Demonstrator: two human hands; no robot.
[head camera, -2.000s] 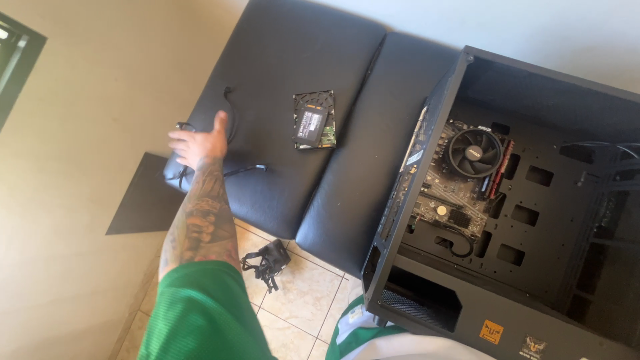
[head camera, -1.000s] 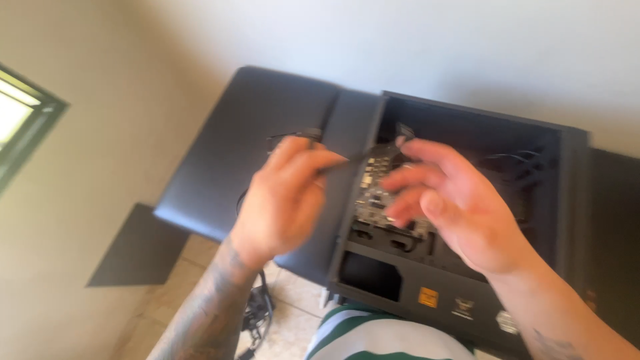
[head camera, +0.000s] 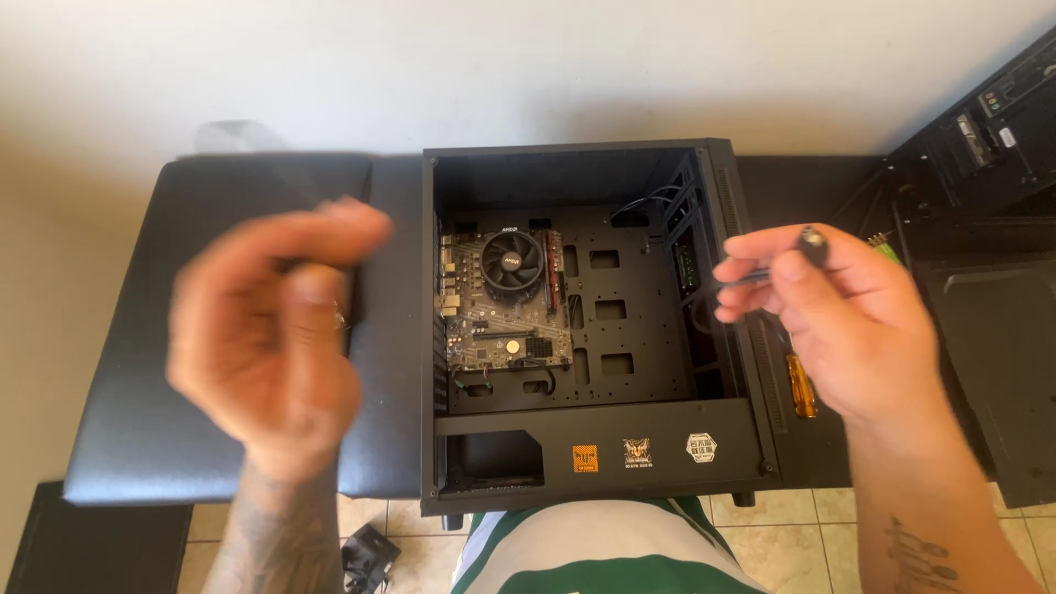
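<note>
An open black computer case lies on a black padded bench in front of me. Inside it, at the left, is a motherboard with a round CPU cooler fan and a red memory module. My right hand, over the case's right edge, grips a thin black cable between thumb and fingers, its connector end pointing up. To the left of the case my left hand is raised above the bench, blurred, with fingers curled; whether it holds anything cannot be told.
The black padded bench spans the left side. A screwdriver with an amber handle lies right of the case. Another black computer case stands at the far right. Black cables lie on the tiled floor at lower left. A wall stands behind.
My left hand reached over the bench at first, then both hands came close together with a dark cable. Now they are apart, the cable in my right hand. The view has shifted right.
</note>
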